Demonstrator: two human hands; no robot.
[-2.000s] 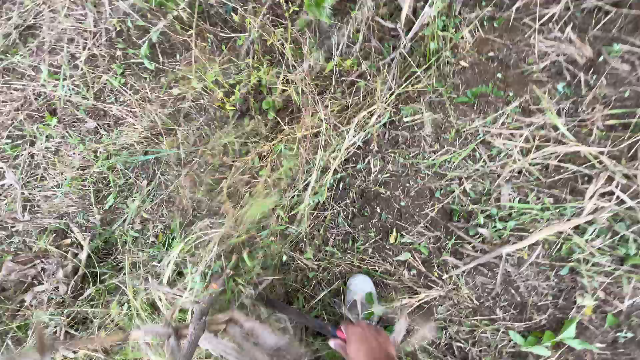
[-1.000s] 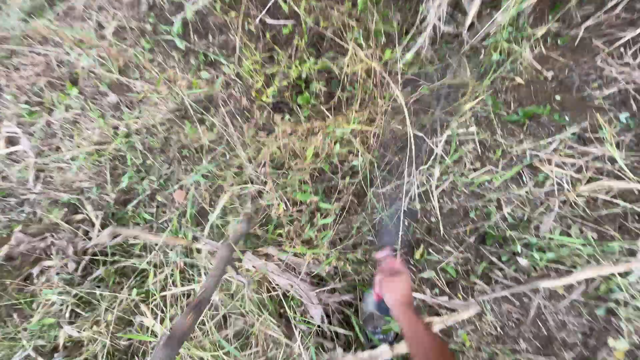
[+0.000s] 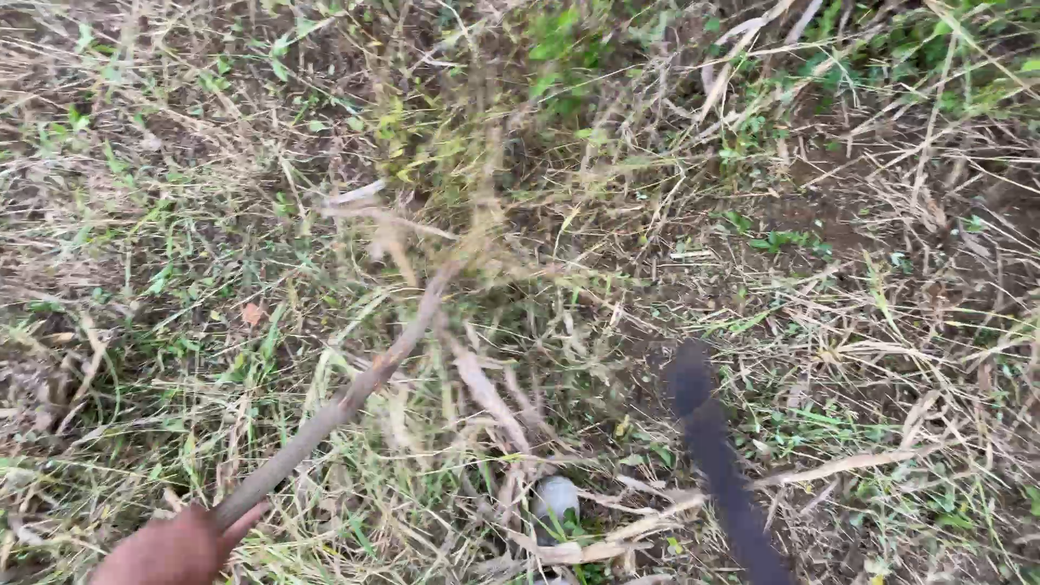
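My left hand [image 3: 175, 548], at the lower left, is closed around the near end of a wooden stick [image 3: 325, 418]. The stick slants up to the right, and its far end reaches into blurred dry grass stems [image 3: 479, 236]. At the lower right a dark, blurred blade-like tool [image 3: 723, 471] rises from the bottom edge over the ground. The hand at its lower end is outside the view, so my right hand is not seen.
The light toe of a shoe [image 3: 556, 500] shows at the bottom centre among dry stalks. A long dry stalk [image 3: 845, 465] lies to its right. Cut grass and small green weeds [image 3: 788, 240] cover brown soil. Leafy green plants [image 3: 569, 49] grow at the top.
My left hand has come into view at the lower left with the stick. The right hand, seen a second ago near the bottom centre on a tool, has gone out of view.
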